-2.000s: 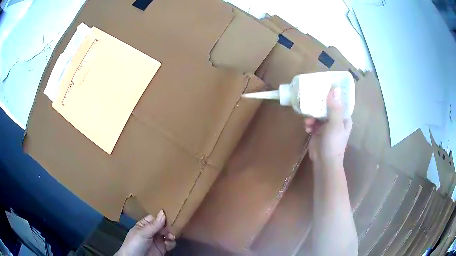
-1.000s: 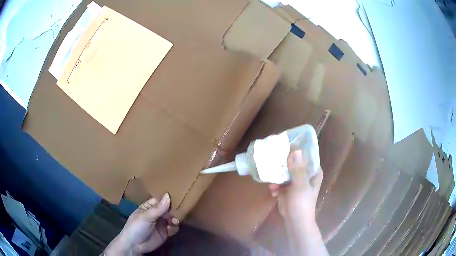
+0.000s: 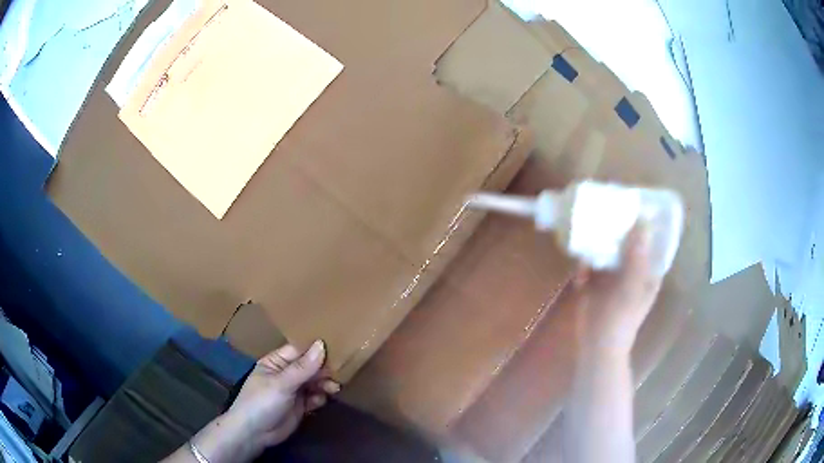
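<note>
A large brown cut panel [image 3: 361, 172] lies over a fanned row of brown panels [image 3: 669, 362] that step away to the lower right. My right hand [image 3: 619, 289] holds a translucent white glue bottle [image 3: 601, 222], slightly blurred, its nozzle pointing left with the tip at the top panel's right edge strip. A shiny glue line [image 3: 425, 271] runs along that strip. My left hand [image 3: 289, 384] pinches the panel's lower corner between thumb and fingers. A pale orange ticket [image 3: 239, 99] lies on the panel's upper left, with a white slip [image 3: 149, 59] behind it.
Black patches [image 3: 626, 112] sit near the panels' upper edges. White sheets [image 3: 750, 118] lie at the right. A dark blue surface [image 3: 81, 262] is at the left. A dark box-like object [image 3: 154, 407] and papers [image 3: 27, 380] are at the lower left.
The bottle moved down the edge strip, then back up and right. A shiny glue line now shows along the strip. The ticket and left hand sit higher and further right in view.
</note>
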